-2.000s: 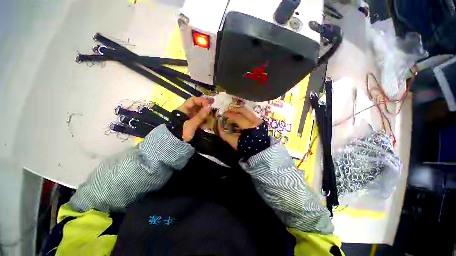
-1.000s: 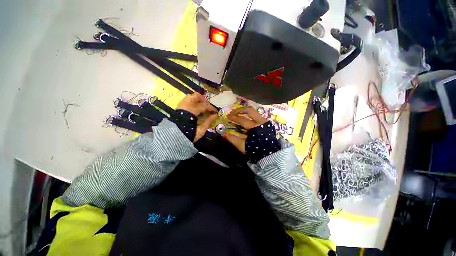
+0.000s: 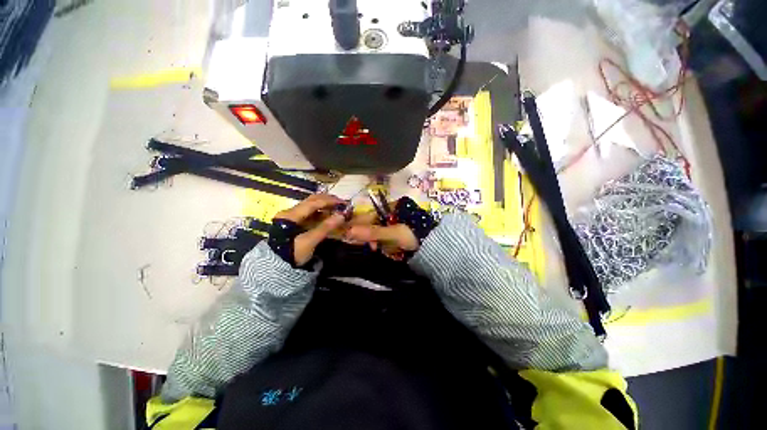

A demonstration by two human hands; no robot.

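My left hand point(image 3: 313, 225) is in front of the machine head with its fingers pinched on the end of a black strap. My right hand point(image 3: 383, 237) is close beside it, fingers bent around the same spot. A thin tool with reddish handles, which looks like thread snips point(image 3: 390, 218), shows at my right hand; whether it is gripped cannot be told. The strap is mostly hidden by my fingers and blends into my dark apron. The sewing machine's dark front cover point(image 3: 345, 113) is just above my hands.
Crossed black straps point(image 3: 227, 172) and a shorter bundle point(image 3: 227, 252) lie at left. More straps point(image 3: 555, 210) lie at right, by clear-bagged silver rings point(image 3: 647, 227). Orange-red cord point(image 3: 643, 101) and white scraps point(image 3: 610, 122) are behind. Printed plates point(image 3: 450, 155) sit right of the machine head.
The view has turned and shifted, so the machine appears further left. My hands have come closer together, and the reddish-handled tool now shows by my right hand.
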